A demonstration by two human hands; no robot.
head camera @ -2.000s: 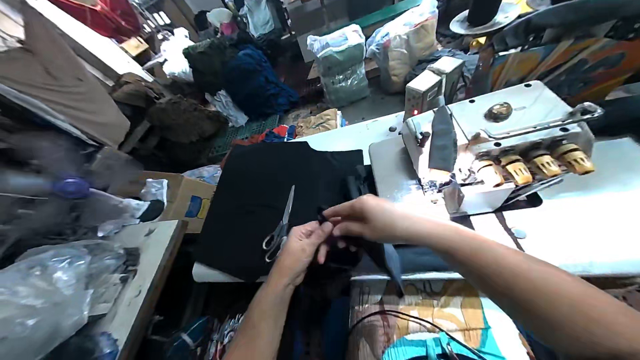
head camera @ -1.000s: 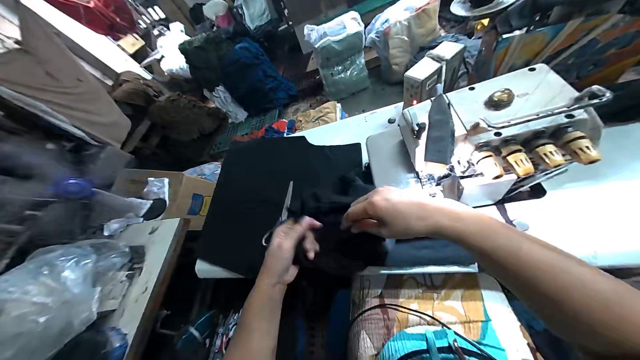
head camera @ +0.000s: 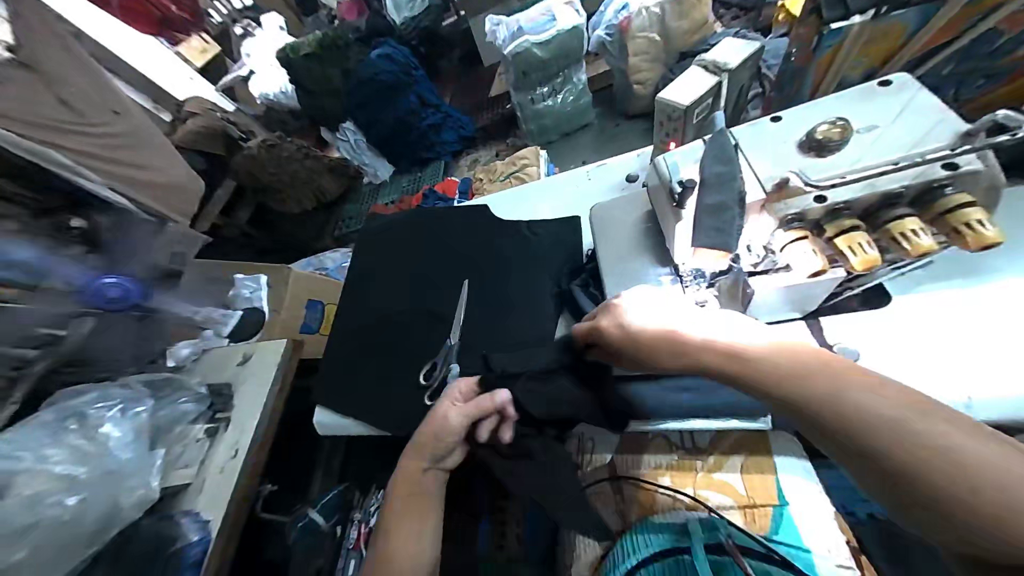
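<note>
My left hand (head camera: 462, 418) pinches the left edge of a bunched piece of black fabric (head camera: 552, 392). The other end of that fabric is in my right hand (head camera: 632, 330), close below the presser foot area of a white overlock sewing machine (head camera: 864, 160). Part of the fabric hangs over the table's front edge. Under and beyond my left hand, a large black fabric panel (head camera: 456, 264) lies flat on the white table. A pair of scissors (head camera: 454, 340) rests on the panel, blades pointing away from me, handles just above my left hand.
Folded dark cloth (head camera: 688, 398) lies along the table's front edge. Below are a printed box (head camera: 696, 472) and a teal striped item (head camera: 680, 544). At left stand a fan (head camera: 114, 293), a cardboard box (head camera: 280, 296) and a plastic bag (head camera: 80, 464). Wrapped bundles (head camera: 548, 80) stand behind the table.
The black fabric, bunched between my hands one second ago, is now spread wider between them, with a part hanging down. The scissors and the flat panel have stayed in place.
</note>
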